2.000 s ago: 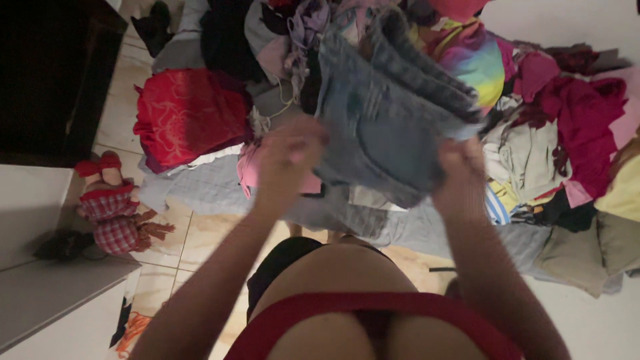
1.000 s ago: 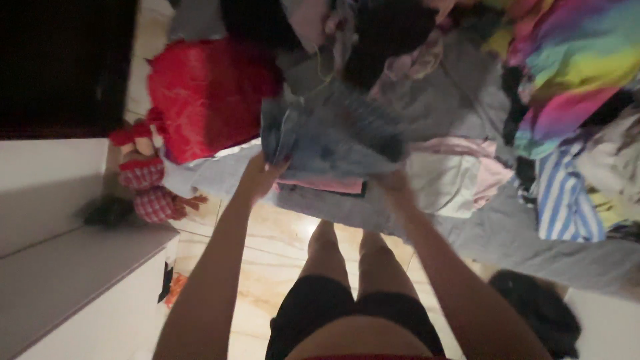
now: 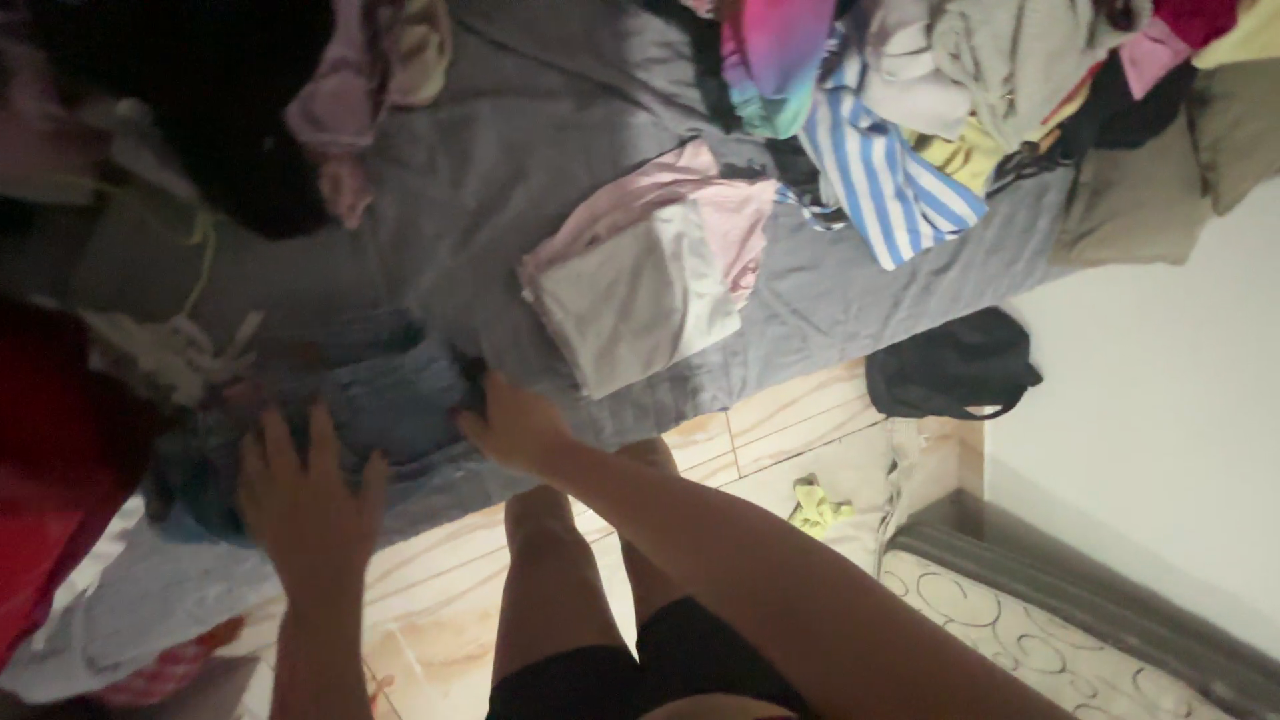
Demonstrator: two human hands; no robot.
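Note:
A pair of folded blue denim shorts (image 3: 395, 405) lies on the grey sheet (image 3: 480, 210) of the bed, near its front edge. My left hand (image 3: 310, 490) rests with fingers spread on the left part of the denim. At the denim's right end, my right hand (image 3: 515, 420) touches its edge, fingers partly bent; the view there is dim and blurred. A folded light grey and pink garment (image 3: 640, 290) lies to the right of my hands. Red cloth (image 3: 50, 470) is at the far left, and white straps (image 3: 190, 350) lie just behind the denim.
Black clothing (image 3: 200, 100) is heaped at the back left. A blue-and-white striped cloth (image 3: 885, 170), a multicoloured garment (image 3: 775, 60) and beige cushions (image 3: 1150, 180) are at the right. On the floor are a black bag (image 3: 955, 365) and a small yellow cloth (image 3: 820, 508).
The denim was held up between my hands two seconds ago; it now lies on the bed under and beside them. The view has shifted to the right.

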